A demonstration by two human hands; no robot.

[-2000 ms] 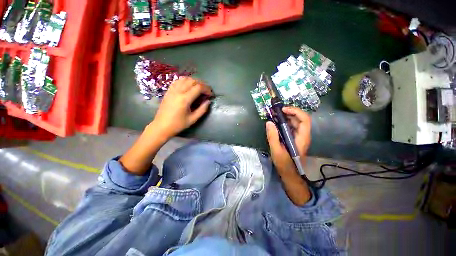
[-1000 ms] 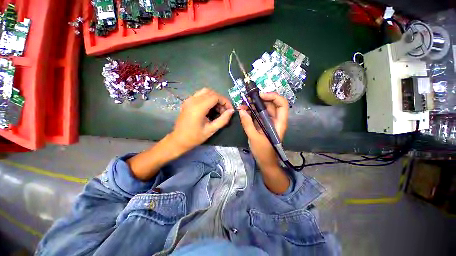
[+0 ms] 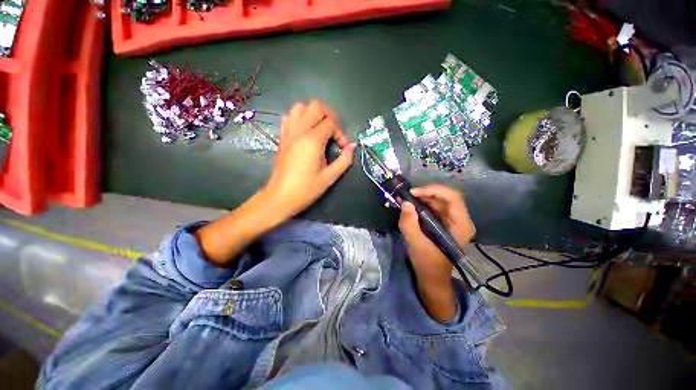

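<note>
My left hand (image 3: 305, 156) is pinched, with thin leads running from its far side toward a small white connector (image 3: 244, 116); its fingertips are near the iron tip. My right hand (image 3: 439, 228) holds the black soldering iron (image 3: 427, 217), its tip pointing away and left beside a single green-white circuit board (image 3: 379, 148). A thin pale curved line runs along the iron tip. A stack of boards (image 3: 446, 114) lies to the right of the single board. A tangled pile of red leads with white connectors (image 3: 187, 103) lies at the left. Contact at the tip is unclear.
Red trays (image 3: 46, 114) stand at the left and another red tray (image 3: 267, 27) at the back, partly cut off. A round yellowish tin (image 3: 526, 145) stands right of the boards, beside an off-white box (image 3: 603, 160). Black cords (image 3: 534, 263) run from the iron toward the box.
The single board now shows apart from the stack, beside the iron tip. My right hand has moved away from my left and nearer my body, still holding the iron. The view has shifted.
</note>
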